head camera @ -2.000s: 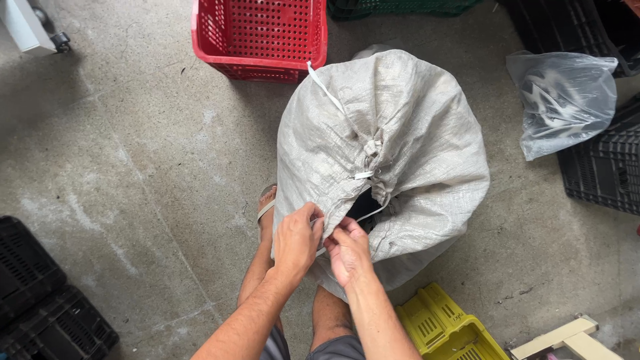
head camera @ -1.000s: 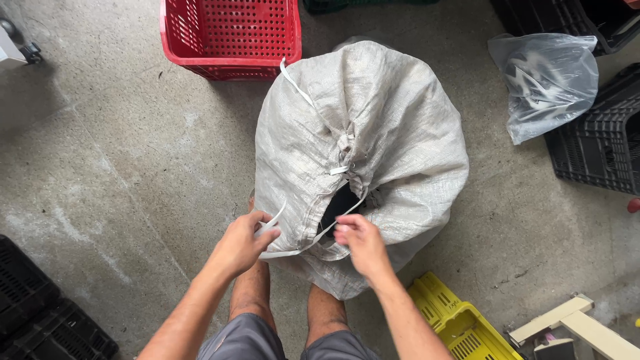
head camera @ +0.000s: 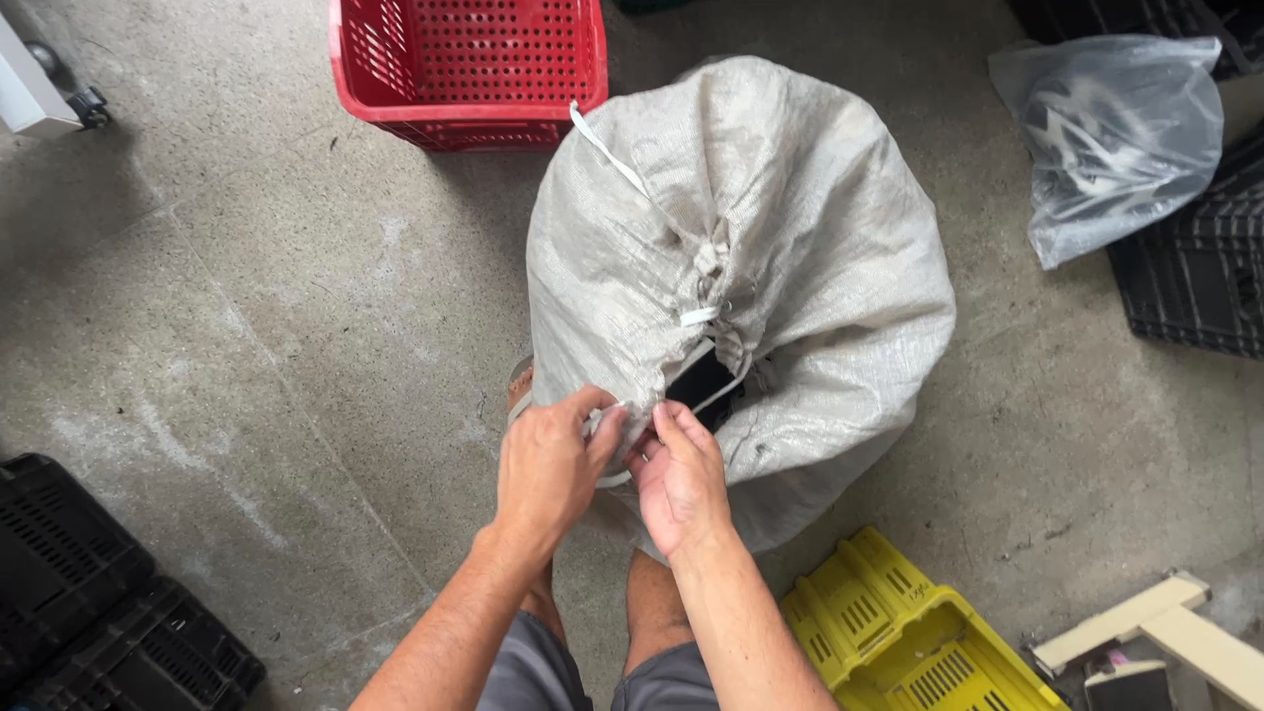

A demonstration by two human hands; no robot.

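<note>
A large full sack of pale woven plastic (head camera: 829,227) stands on the floor, its mouth gathered with a white drawstring (head camera: 699,317). Dark contents show through the gap in the mouth. My left hand (head camera: 553,454) pinches the sack's near rim and a bit of the white cord. Close beside it, palm turned partly up, my right hand (head camera: 679,474) pinches the same rim at the near edge of the gap. The fingertips of both hands nearly meet. A loose end of white strap lies over the sack's upper left side.
A red plastic crate (head camera: 469,114) stands behind the sack at left. Yellow crates (head camera: 869,612) are at the near right, beside a cream metal frame (head camera: 1185,632). Black crates (head camera: 59,563) sit at lower left. More black crates (head camera: 1200,267) and a clear plastic bag (head camera: 1116,138) are at right.
One second ago my hands were apart, with the white cord stretched between them. Now they are close together at the sack's rim, as they were two seconds ago.
</note>
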